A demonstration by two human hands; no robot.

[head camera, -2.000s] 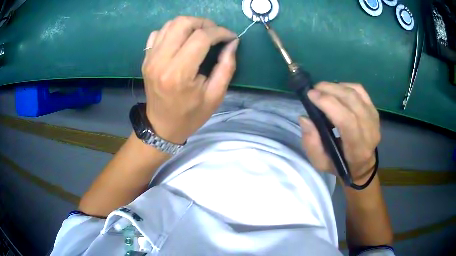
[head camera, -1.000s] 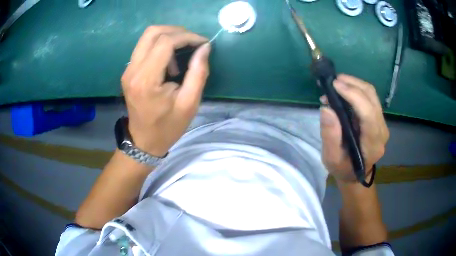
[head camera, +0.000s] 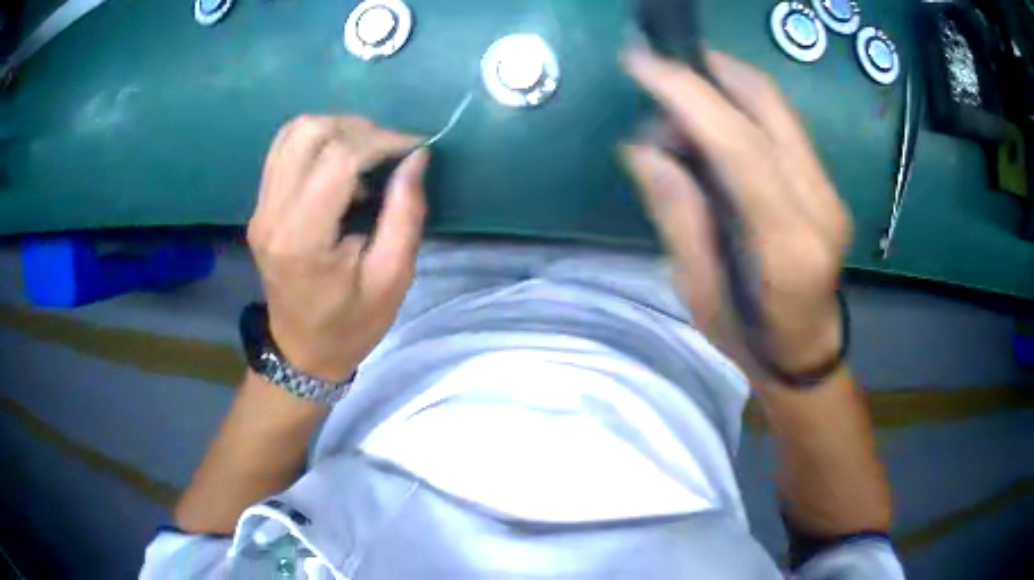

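Observation:
My left hand point(head camera: 331, 232) is closed around a dark object point(head camera: 372, 193), mostly hidden by the fingers. A thin solder wire point(head camera: 452, 119) sticks out from its fingertips, its end a little left of a round white disc point(head camera: 520, 70) on the green mat. My right hand point(head camera: 754, 215) holds the black soldering iron point(head camera: 717, 187), blurred; its tip is not visible. A second disc point(head camera: 378, 27) lies to the left of the first.
Several discs point(head camera: 798, 30) lie in a group at the upper right. Tweezers point(head camera: 904, 170) lie right of them, beside a black tray point(head camera: 958, 57) with shiny contents. Another disc point(head camera: 212, 9) is cut off at the top left. A blue bin point(head camera: 113, 270) is below the mat's edge.
My left hand has moved left and down, and the wire has come away from the disc. My right hand has moved up and left with the iron. A second disc now shows left of the first.

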